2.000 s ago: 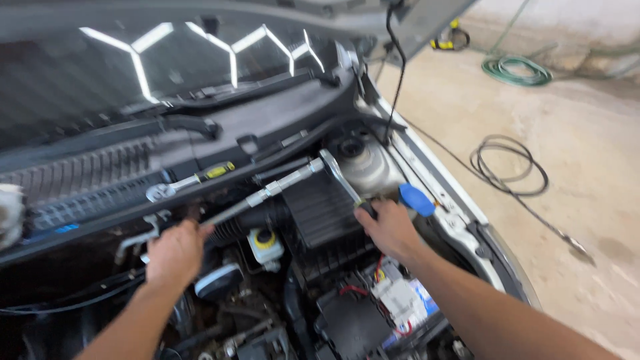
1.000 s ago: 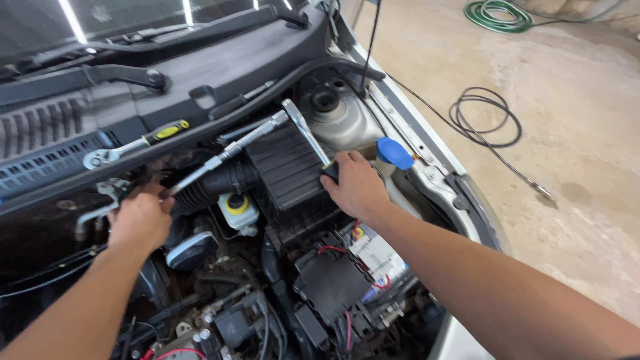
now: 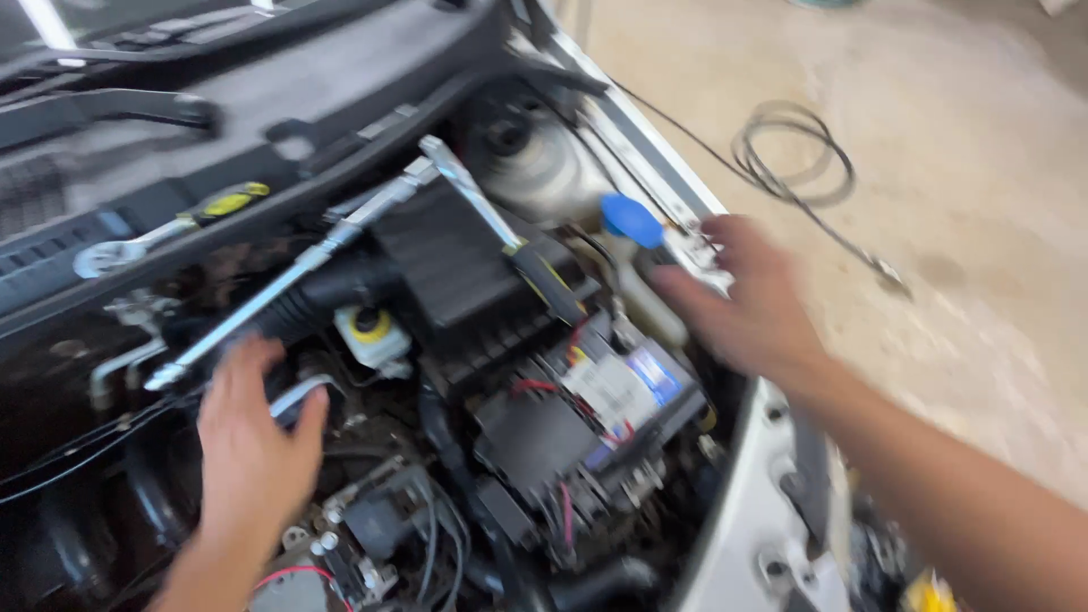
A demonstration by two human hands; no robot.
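Note:
A ratchet with a dark and yellow handle (image 3: pixel 544 276) rests on the black air filter box (image 3: pixel 467 255), its head joined to a long chrome extension bar (image 3: pixel 297 270) that slants down to the left. My left hand (image 3: pixel 259 425) hovers below the bar's lower end, fingers spread, holding nothing. Near the blue washer fluid cap (image 3: pixel 631 220), my right hand (image 3: pixel 739 297) is blurred, thumb and fingers apart, with nothing in it. Another ratchet with a yellow and black grip (image 3: pixel 170 229) lies along the edge of the cowl.
A battery (image 3: pixel 629 382) with red wires and a brake fluid reservoir with a yellow and black cap (image 3: pixel 371 333) sit in the engine bay. The white fender edge (image 3: pixel 731 510) runs down the right. A black hose (image 3: pixel 795 153) lies coiled on the floor.
Both hands have let go: my left hand has come off the extension bar, and my right hand has left the ratchet handle and moved right. The joined tools now lie across the engine bay.

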